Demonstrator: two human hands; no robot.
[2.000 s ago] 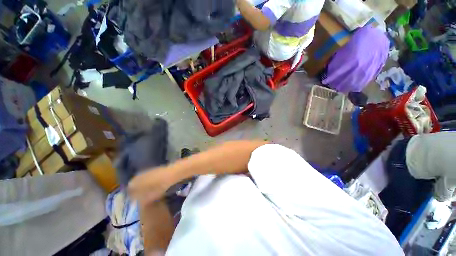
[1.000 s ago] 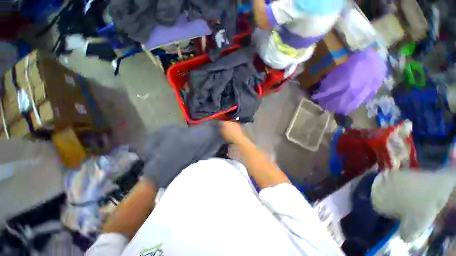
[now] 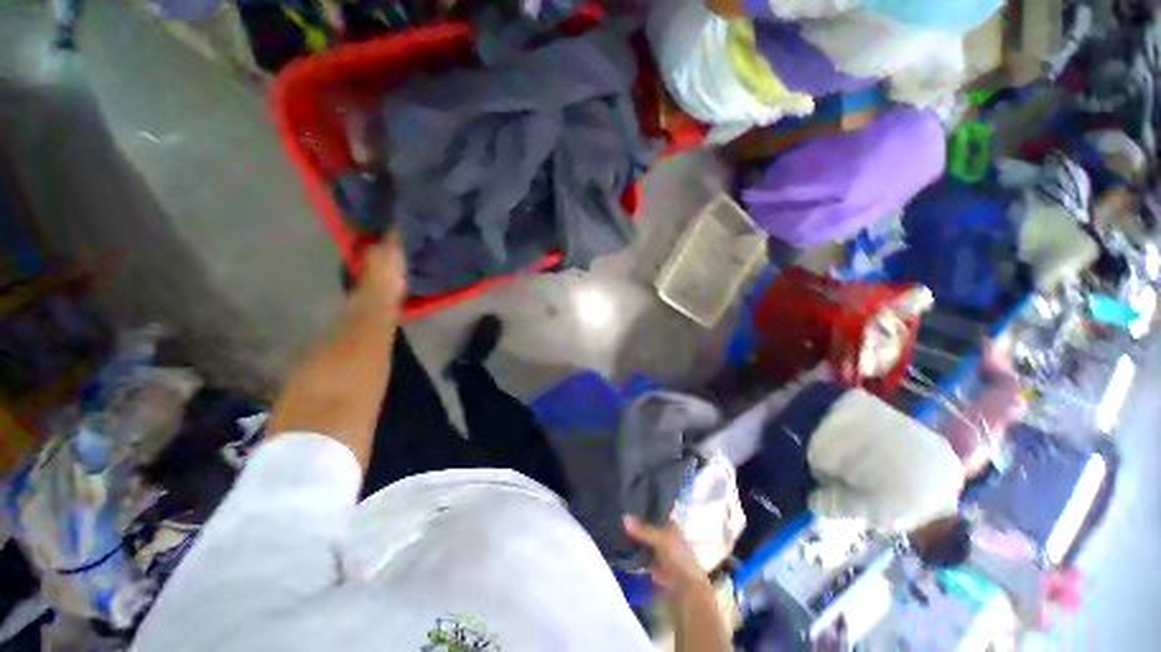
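The red plastic basket (image 3: pixel 306 127) stands on the floor at the upper left, heaped with dark grey garment pieces (image 3: pixel 509 153). My left hand (image 3: pixel 377 274) is at the basket's near left rim, beside a dark patch of cloth; its fingers are blurred and I cannot tell if they grip anything. My right hand (image 3: pixel 660 548) is low, right of my body, with thumb and finger closed on the lower edge of a grey garment piece (image 3: pixel 656 439). The grip is partly blurred.
An empty cream basket (image 3: pixel 710 261) lies right of the red one. Beyond are a purple cloth-covered bulge (image 3: pixel 853 178) and a person's clothed body (image 3: pixel 726 64). A second red basket (image 3: pixel 834 329) and a work table with a blue edge (image 3: pixel 777 554) are at right.
My hands have moved apart, the left up to the red basket, the right down and right with grey cloth. The view has shifted closer to the basket; the cartons are out of view.
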